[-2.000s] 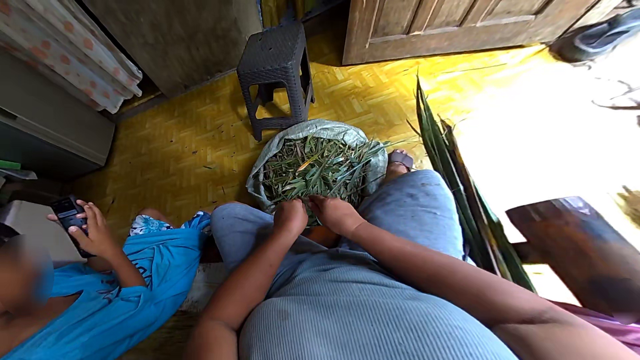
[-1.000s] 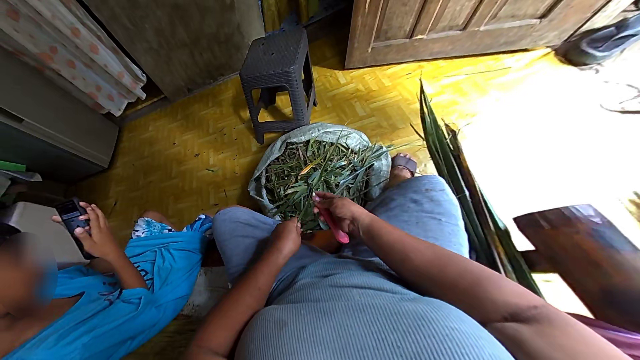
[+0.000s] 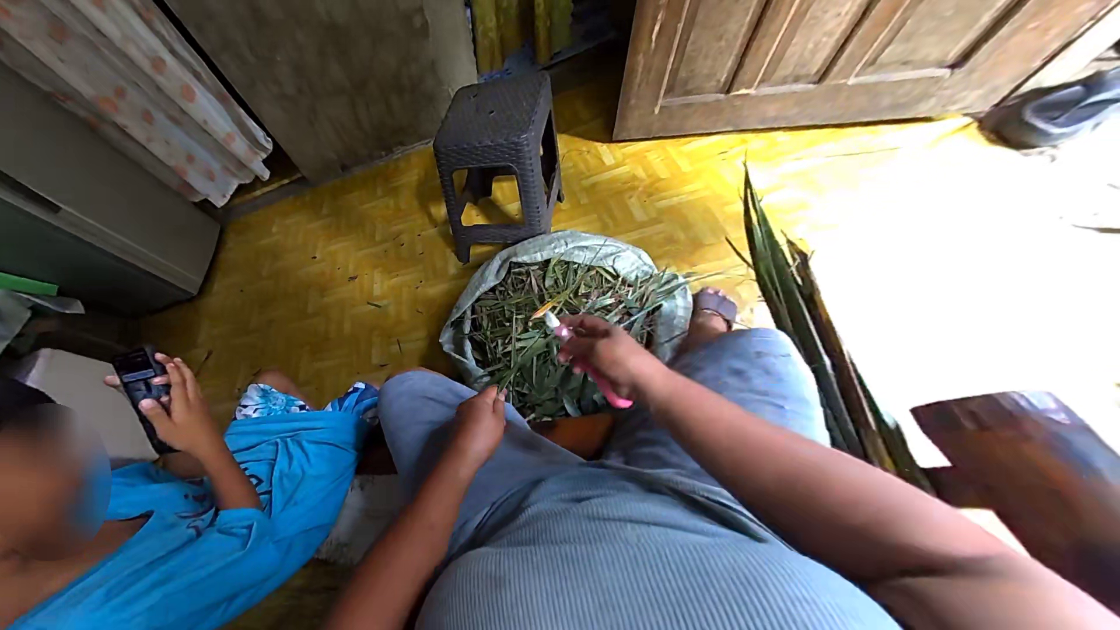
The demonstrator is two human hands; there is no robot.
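Observation:
A woven plastic sack [image 3: 573,249] with its rim rolled down stands between my knees, full of cut strips of green and brown leaves [image 3: 525,306]. My right hand [image 3: 604,354] is over the sack, closed around a pink-handled tool [image 3: 608,389] with a whitish tip; its exact kind cannot be told. At the sack's near left edge, my left hand [image 3: 481,424] pinches a thin green leaf strip [image 3: 518,366] that reaches over the leaves.
A dark plastic stool [image 3: 499,149] stands just beyond the sack. Long green leaves [image 3: 796,324] lie right of my knee, near a dark wooden piece [image 3: 1032,472]. A person in a blue shirt [image 3: 289,472] sits at my left with a phone [image 3: 140,385]. A wooden door [image 3: 787,70] is ahead.
Two seconds ago my hands were together at the sack's near edge. They have moved apart, and my right hand has moved forward over the leaves with the pink tool.

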